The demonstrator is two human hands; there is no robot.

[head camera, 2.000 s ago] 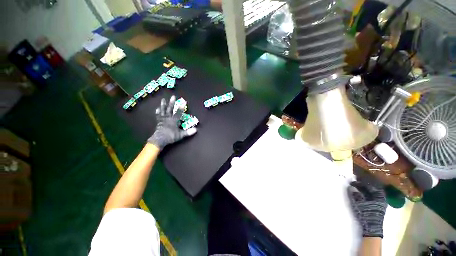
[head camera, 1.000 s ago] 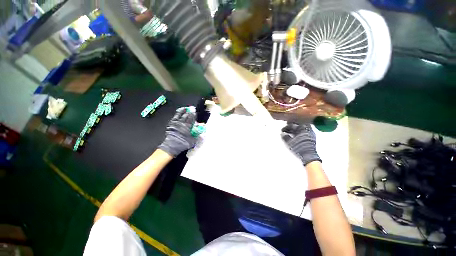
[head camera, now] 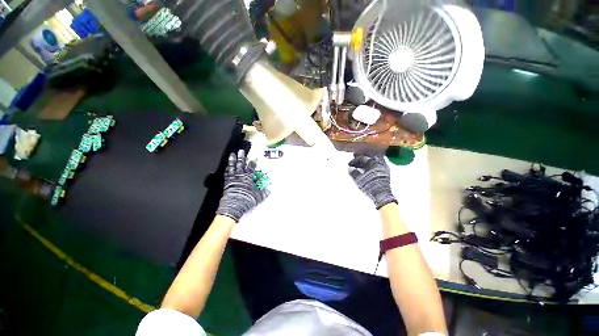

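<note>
My left hand [head camera: 241, 187], in a grey-black knit glove, is low over the left part of the white work sheet [head camera: 309, 210]. A green circuit board [head camera: 261, 179] is between its thumb and fingers. A small board [head camera: 273, 153] lies loose on the sheet just beyond that hand. My right hand [head camera: 373, 180], gloved the same way, rests on the right part of the sheet with its fingers curled; whether it holds something thin is hidden. More green boards [head camera: 85, 146] lie in a staggered row on the black surface, with a short strip [head camera: 164, 135] to their right.
A cream fume hood [head camera: 279, 108] on a ribbed hose hangs low over the sheet's rear left. A white fan [head camera: 400, 60] and a brown scorched fixture [head camera: 387, 131] stand behind the sheet. A tangled pile of black cables [head camera: 535, 230] lies on the pale board at right.
My left hand has moved from the black surface onto the sheet with boards, and one small board now lies apart on it. The view has turned right, bringing in the cable pile.
</note>
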